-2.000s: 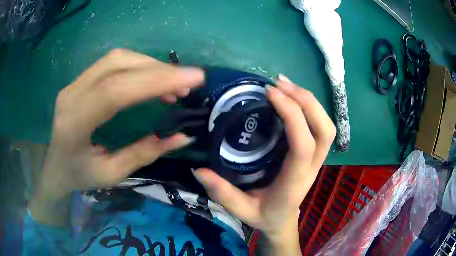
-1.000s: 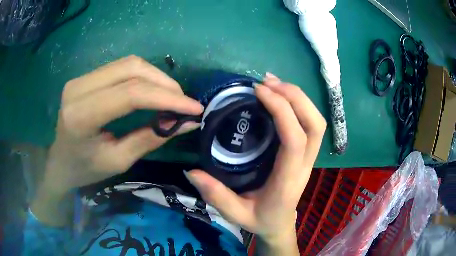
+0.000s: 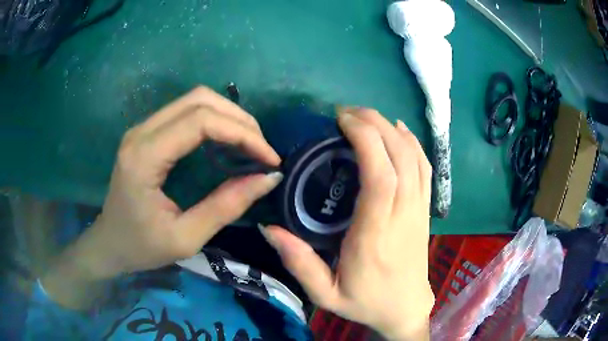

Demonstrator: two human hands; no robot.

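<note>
A dark blue portable speaker (image 3: 303, 136) lies on the green bench with its end disc, marked "H@F", tilted up towards me. A black end trim ring (image 3: 291, 193) sits around the white ring on that end. My right hand (image 3: 373, 226) grips the speaker and ring from the right, thumb below and fingers above. My left hand (image 3: 193, 180) pinches the dark lanyard loop (image 3: 230, 163) between thumb and fingertips at the speaker's left side. The loop is blurred, and its join to the speaker is hidden by the fingertips.
A white padded mallet (image 3: 430, 63) lies beyond my right hand. Spare trim rings (image 3: 501, 116), a black heap (image 3: 533, 143) and a cardboard box (image 3: 565, 170) are at right. A red crate (image 3: 457, 266) and clear plastic bag (image 3: 520, 280) are below. A grey bag (image 3: 33, 23) is top left.
The black trim ring, earlier slanted across the end, now lies evenly around the white ring. My left hand has shifted right and still pinches the loop. My right fingers have moved further over the rim.
</note>
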